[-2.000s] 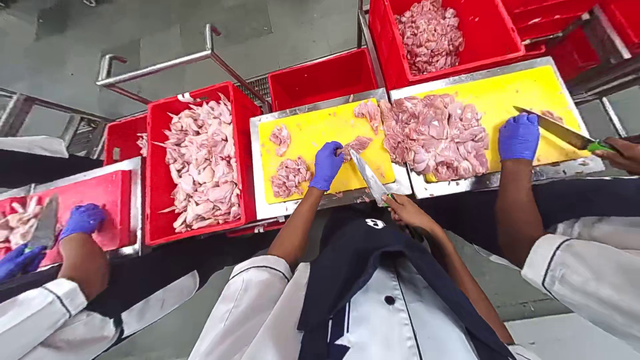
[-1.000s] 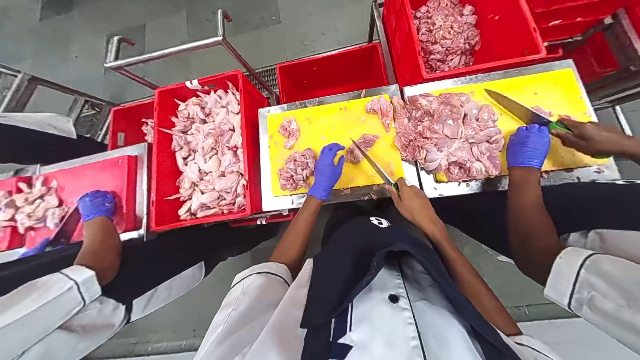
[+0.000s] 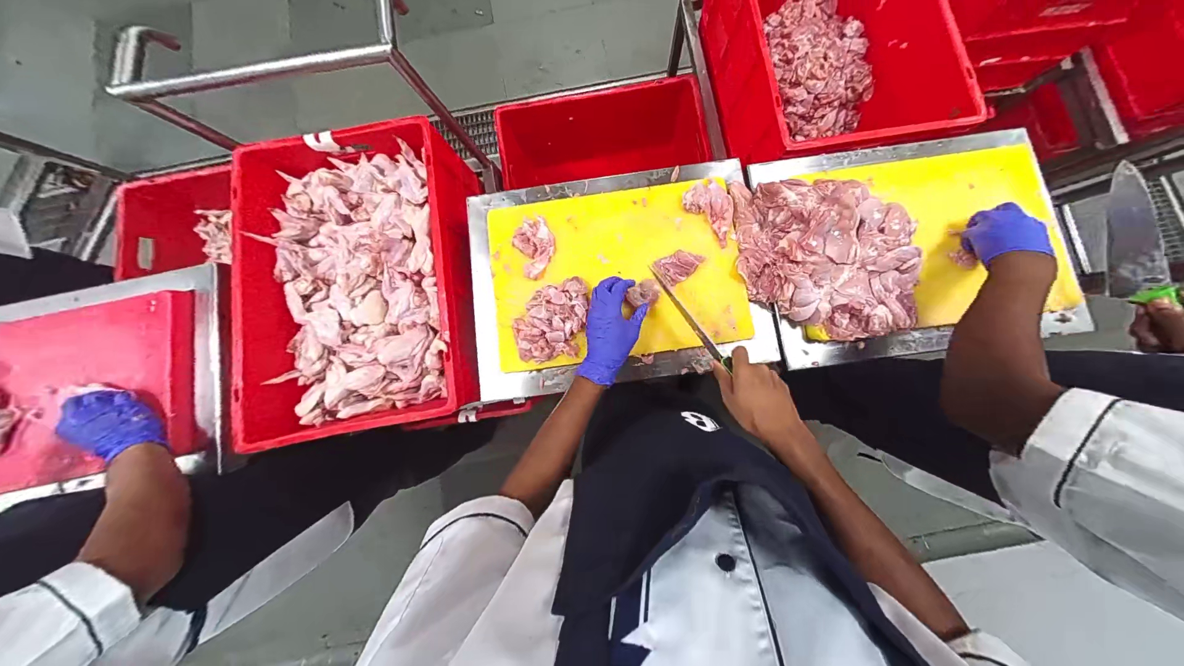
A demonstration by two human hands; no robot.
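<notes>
My left hand [image 3: 612,331], in a blue glove, holds a small piece of raw chicken [image 3: 642,293] at its fingertips on the yellow cutting board [image 3: 610,222]. My bare right hand [image 3: 757,393] grips the handle of a knife [image 3: 689,319], whose blade slants up and left over the board. Near the blade's tip lies a larger piece of meat [image 3: 679,266]. A pile of cut chicken pieces [image 3: 551,319] rests left of my left hand, with another piece [image 3: 535,247] above it. At the board's upper right corner is one more piece [image 3: 710,209].
A heap of boneless chicken [image 3: 832,254] adjoins my board on the right, where a co-worker's gloved hand [image 3: 1006,233] and raised knife [image 3: 1133,231] are. Red crates stand left [image 3: 450,277] with chicken wings, and behind [image 3: 601,139]. Another co-worker's hand [image 3: 111,424] is at far left.
My left hand has a small piece at its fingertips beside the knife, apart from the larger piece. The right co-worker's knife has moved off the board to the right. The left co-worker's hand has moved too.
</notes>
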